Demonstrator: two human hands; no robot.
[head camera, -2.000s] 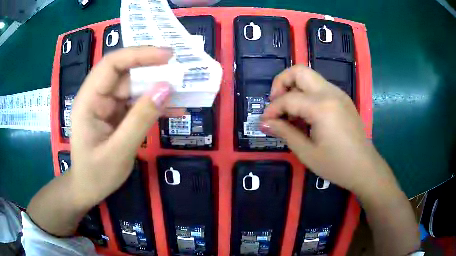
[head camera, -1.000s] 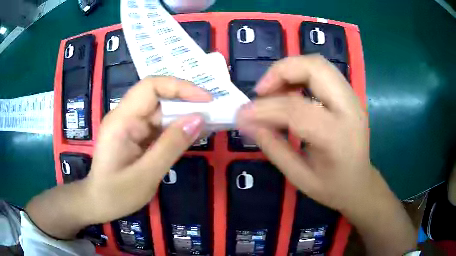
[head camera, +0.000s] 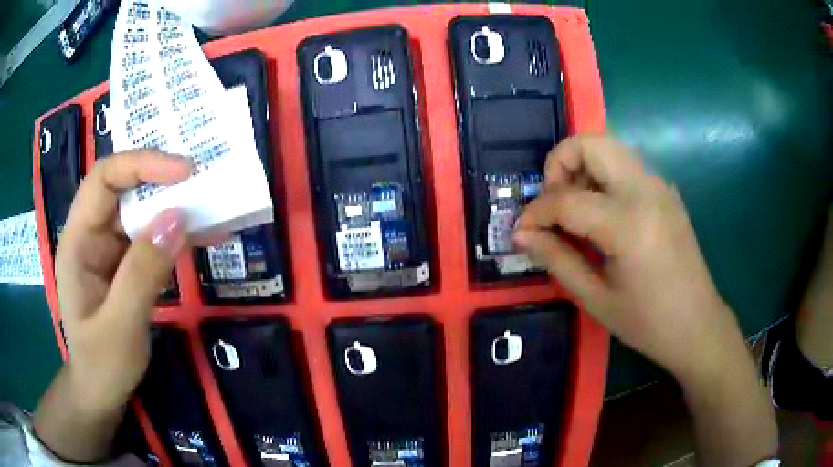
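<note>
The red phone tray (head camera: 448, 306) holds two rows of black phones, face down. My left hand (head camera: 119, 237) is shut on the folded white label strip (head camera: 187, 109), which hangs up towards the top left over the tray. My right hand (head camera: 612, 246) is at the lower end of the top right phone (head camera: 511, 128), thumb and finger pinched at the edge of its label area. Whether a small label is between the fingertips cannot be told. The phone to its left (head camera: 370, 164) has a white small label (head camera: 360, 247) beside the SIM slots.
A loose black phone (head camera: 84, 25) lies on the green bench (head camera: 694, 100) at the top left. A white rounded object (head camera: 233, 13) is behind the tray. Another part of label strip (head camera: 20, 248) lies left of the tray. Another forearm (head camera: 817, 292) shows at the right edge.
The view has shifted right over the tray. My right hand has left the label strip and moved to the top right phone. My left hand still holds the strip.
</note>
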